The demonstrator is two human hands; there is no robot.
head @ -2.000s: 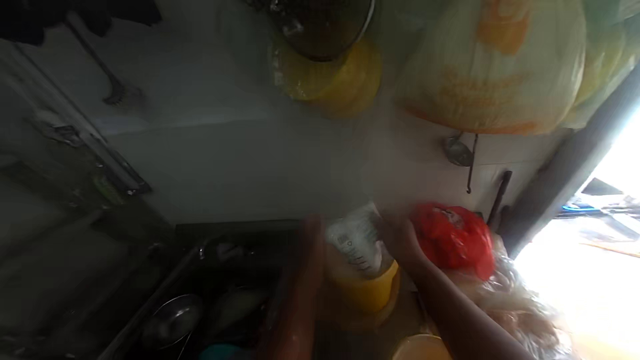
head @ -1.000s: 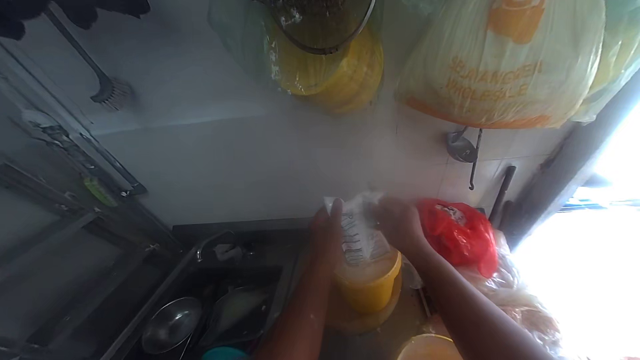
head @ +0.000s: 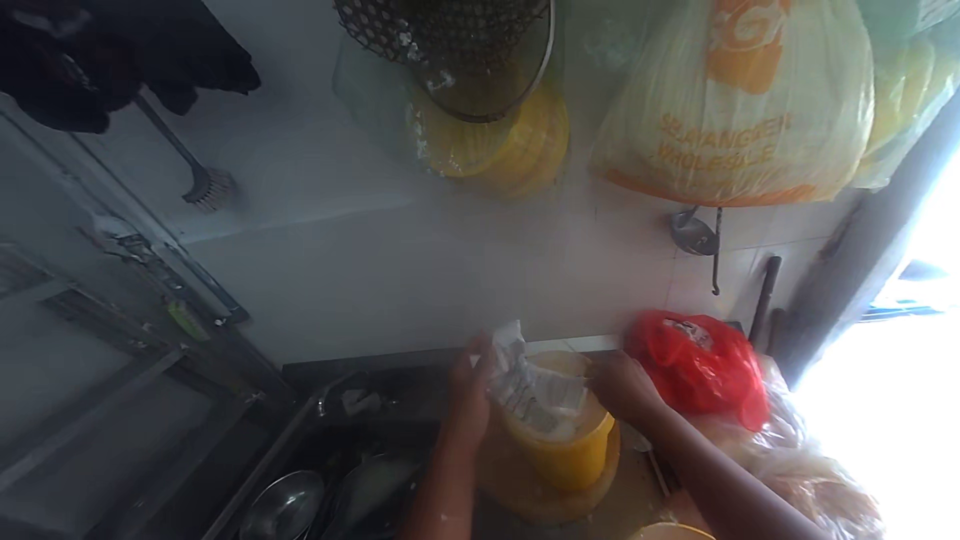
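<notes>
My left hand [head: 472, 379] grips the left side of a white printed plastic packet [head: 525, 386], which hangs over the mouth of a yellow plastic tub [head: 566, 457]. With closed fingers my right hand [head: 622, 386] holds the packet's right edge at the tub's far right rim. Pale contents show inside the tub, under the packet. The tub stands on a round wooden board [head: 521, 495]. Haze blurs the fingertips and some of the packet.
A dark sink holds a metal bowl [head: 281, 510] at the left. A red plastic bag [head: 697, 367] and clear bags [head: 825, 487] lie at the right. A ladle [head: 694, 234], a brush [head: 206, 184] and a large plastic bag [head: 742, 112] hang on the wall. Another tub's rim [head: 671, 531] shows below.
The packet, upright between my hands a second ago, now sags open across the tub's mouth, and my hands are farther apart. The haze has thinned since two seconds ago.
</notes>
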